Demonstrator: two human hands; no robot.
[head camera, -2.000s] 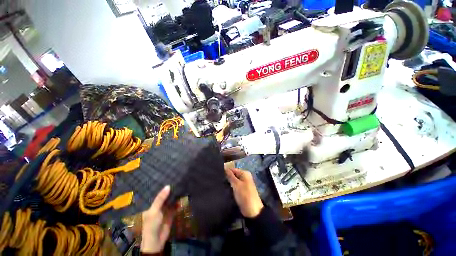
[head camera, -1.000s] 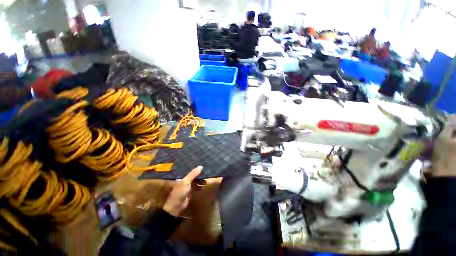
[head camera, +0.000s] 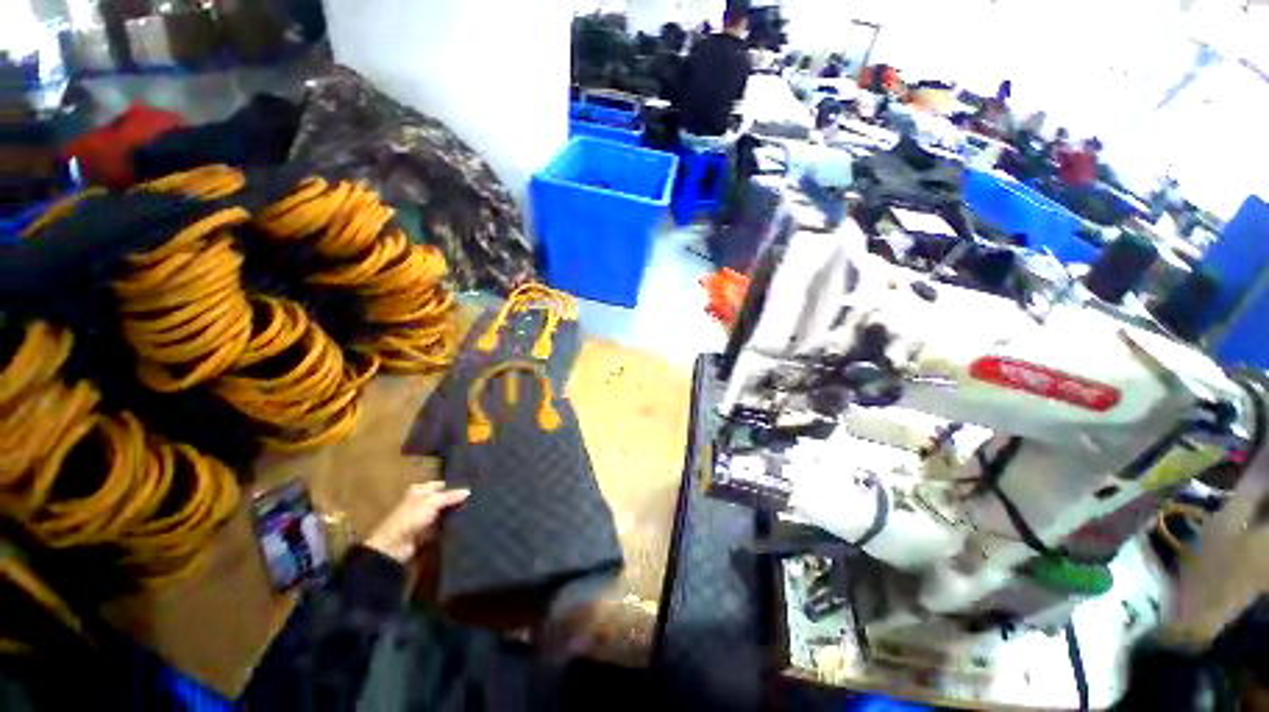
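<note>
A dark grey checked bag panel (head camera: 526, 504) with a yellow-orange looped handle (head camera: 514, 373) is left of the machine, over the brown board. My left hand (head camera: 415, 518) is at its left edge, thumb and fingers at the edge; the fingers under it are hidden. Another dark panel with yellow handles (head camera: 535, 312) lies partly beneath and behind it. My right hand (head camera: 1227, 554) is a blur at the far right edge, partly cut off; its grip cannot be made out. The white sewing machine (head camera: 960, 355) stands to the right of the panels.
Thick coils of yellow-orange handles (head camera: 181, 313) fill the left. A phone (head camera: 291, 536) lies on the brown board (head camera: 643, 403). Behind are a camouflage-like heap (head camera: 404, 167), a blue bin (head camera: 603, 223) and a person in dark clothes (head camera: 713, 84). A green item (head camera: 1069, 576) is on the machine.
The panel has come away from the machine's needle area and turned, its handle now towards the back. My left hand moved left with it. My right hand moved to the far right. The view turned right.
</note>
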